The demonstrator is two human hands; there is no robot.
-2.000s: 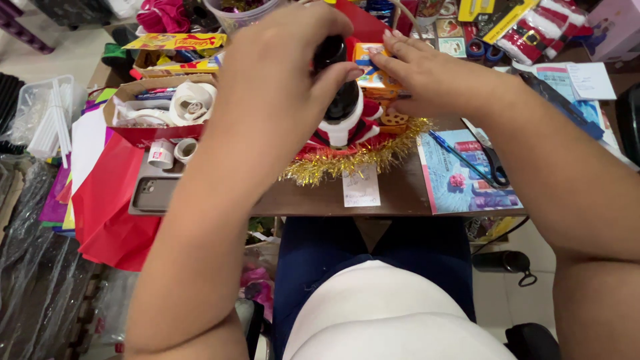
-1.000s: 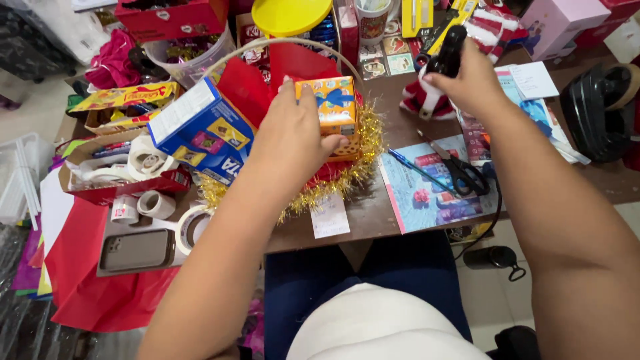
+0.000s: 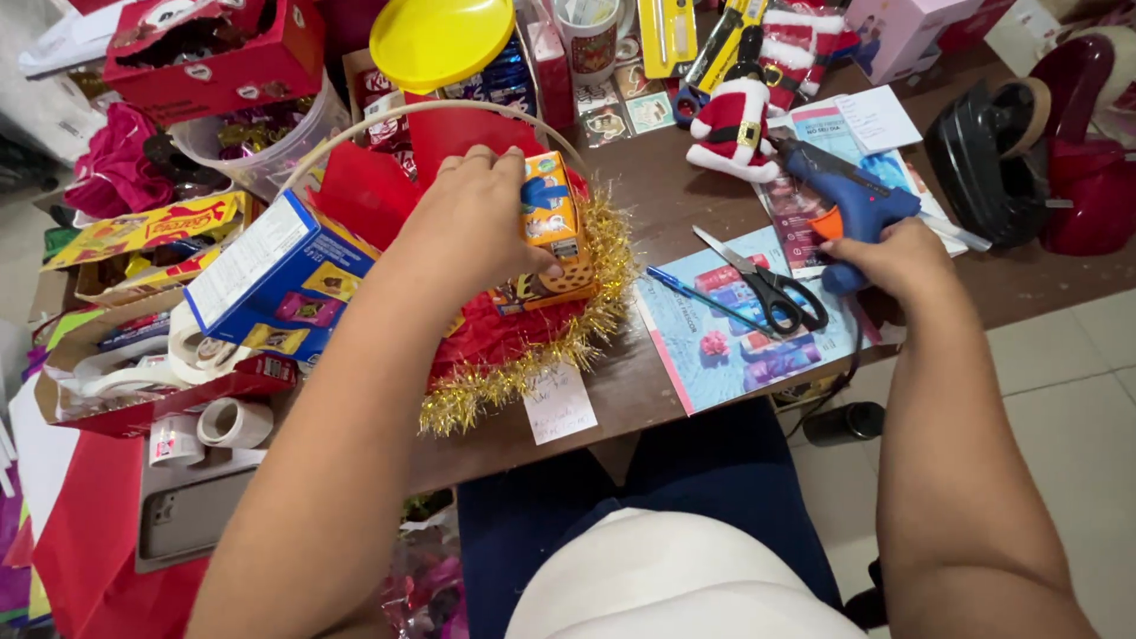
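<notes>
A handled basket, its rim trimmed with gold tinsel, holds red paper, a blue chocolate box tilted at the left and an orange box. My left hand rests over the orange box with its thumb along the near side; its fingertips are partly hidden. At the right, my right hand is closed round the handle of a blue hot glue gun with an orange trigger. The gun's nozzle points up and left, close to a small Santa suit bottle cover.
Black-handled scissors and a blue pen lie on a magazine. Tape rolls and a phone are at the left. A black tape dispenser stands at the right. A yellow lid sits behind the basket.
My right hand has moved from above the basket to the right, first with a black object and the Santa cover, and now holds the glue gun. The cover lies on the table. My view has shifted.
</notes>
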